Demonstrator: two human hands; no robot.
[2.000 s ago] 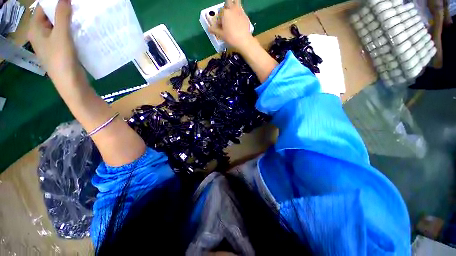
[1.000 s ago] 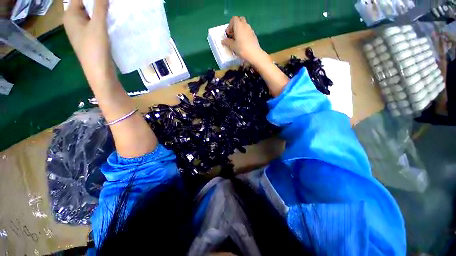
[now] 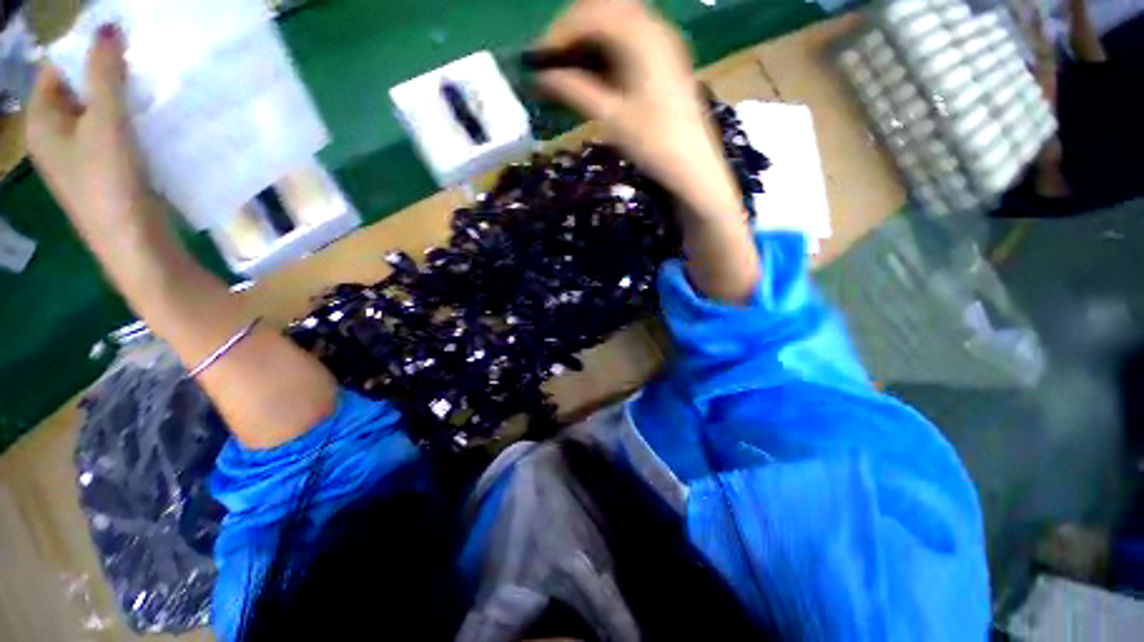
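Observation:
My left hand (image 3: 94,151) holds a stack of thin white sheets (image 3: 220,107) at the upper left. My right hand (image 3: 627,82) is blurred and holds a short black cable (image 3: 561,58) between thumb and fingers, above the green belt. A small open white box (image 3: 442,148) with a black cable in it stands left of my right hand. Another white box (image 3: 329,223) with a dark piece inside stands partly under the sheets. A large loose pile of black cables (image 3: 502,289) lies on the cardboard-covered bench in front of me.
A polybag of dark contents (image 3: 144,489) lies at the left. A white leaflet stack (image 3: 788,169) lies right of the pile. Rows of white oval pieces under plastic (image 3: 960,107) stand at the right, with a clear plastic bag (image 3: 935,295) below. Another person's arm shows at the upper right.
My right hand has left the box and now holds a black cable to its right. A black cable now shows in that box. Both boxes appear further left in view.

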